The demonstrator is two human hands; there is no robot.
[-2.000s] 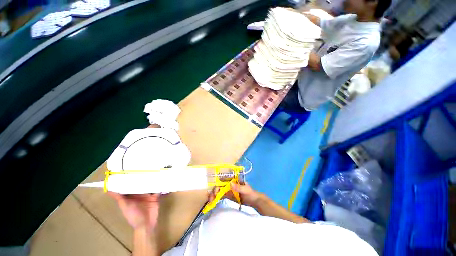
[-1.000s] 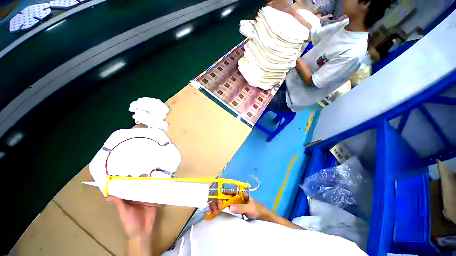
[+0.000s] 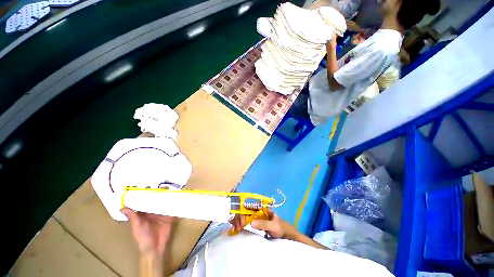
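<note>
A yellow caulking gun [image 3: 216,193] with a white cartridge [image 3: 176,204] lies level across the view, its front end to the left. My left hand [image 3: 149,231] supports the cartridge from below near its front. My right hand [image 3: 264,223] is wrapped around the handle and trigger at the rear. A white many-sided panel [image 3: 142,165] with a thin dark wire loop and small grey tabs lies on the cardboard behind the gun. The cartridge's front end overlaps the panel's near part. The nozzle cannot be made out against the white panel.
A crumpled white wad [image 3: 157,120] lies beyond the panel. The cardboard-covered bench [image 3: 216,143] borders the green conveyor [image 3: 70,100]. A tall cream-white stack [image 3: 292,51] stands on a patterned mat [image 3: 238,81], beside a person in white. Blue shelving [image 3: 416,200] with plastic bags stands at the right.
The view has shifted, so the bench and panel sit further left. The gun's front end has moved right relative to the panel. The neighbouring person has turned and raised an arm at the stack.
</note>
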